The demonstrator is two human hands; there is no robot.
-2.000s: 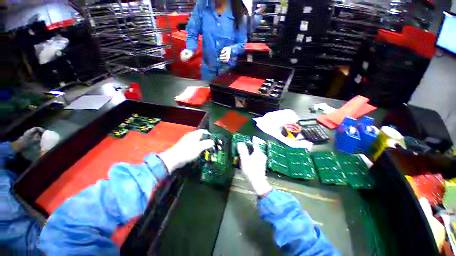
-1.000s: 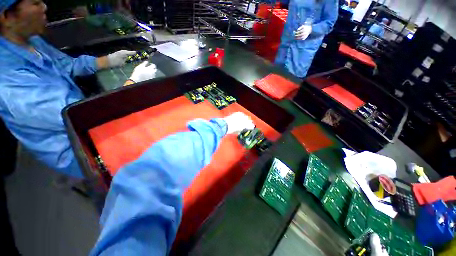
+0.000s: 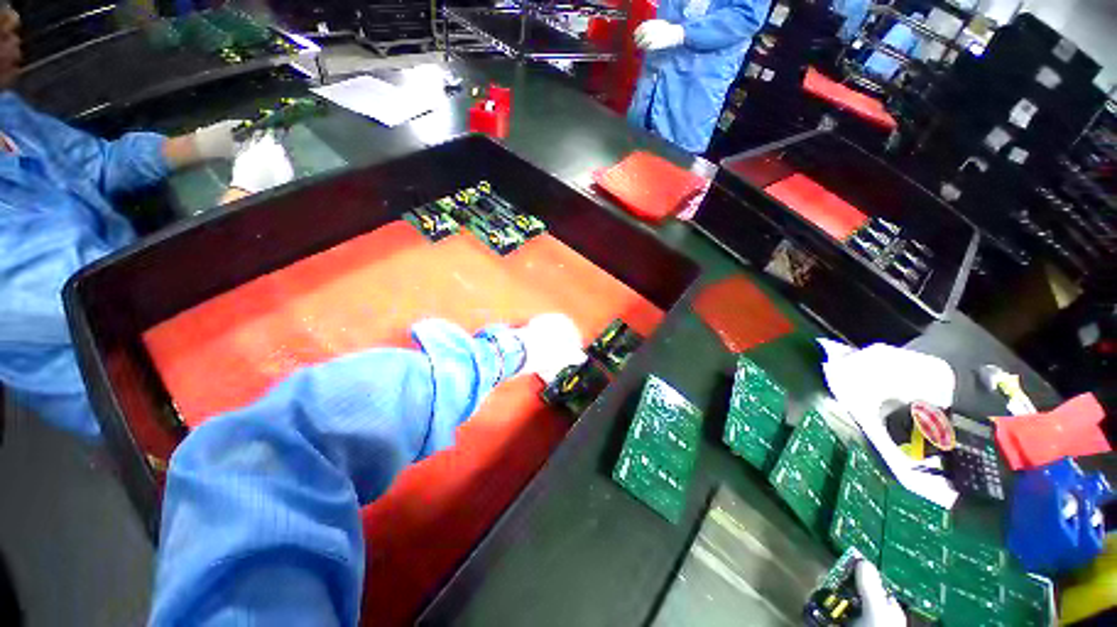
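My gloved left hand (image 3: 554, 345) is inside the large black tote (image 3: 368, 172), at its right side, with its fingers on the edge of a pair of dark single boards (image 3: 590, 367) over the red liner sheet (image 3: 294, 319). The fingertips are partly hidden. My gloved right hand (image 3: 877, 596) is at the bottom edge of the picture, partly cut off, holding a dark board (image 3: 837, 593). Several boards (image 3: 478, 218) lie together at the tote's far end. Green PCB panels (image 3: 802, 472) lie in a row on the bench, with another panel (image 3: 659, 448) beside the tote.
A grey-green work mat (image 3: 741, 570) lies front right. Beyond the panels are white paper (image 3: 876, 386), a tape roll (image 3: 932, 426), a calculator (image 3: 976, 461) and blue holders (image 3: 1056, 514). Another black tote (image 3: 833, 276) stands across the bench. One person works at the left, another stands behind the bench.
My left hand went from the bench into the tote with boards, then moved slightly down and left in the picture. My right hand stays by the panels. The view turned left.
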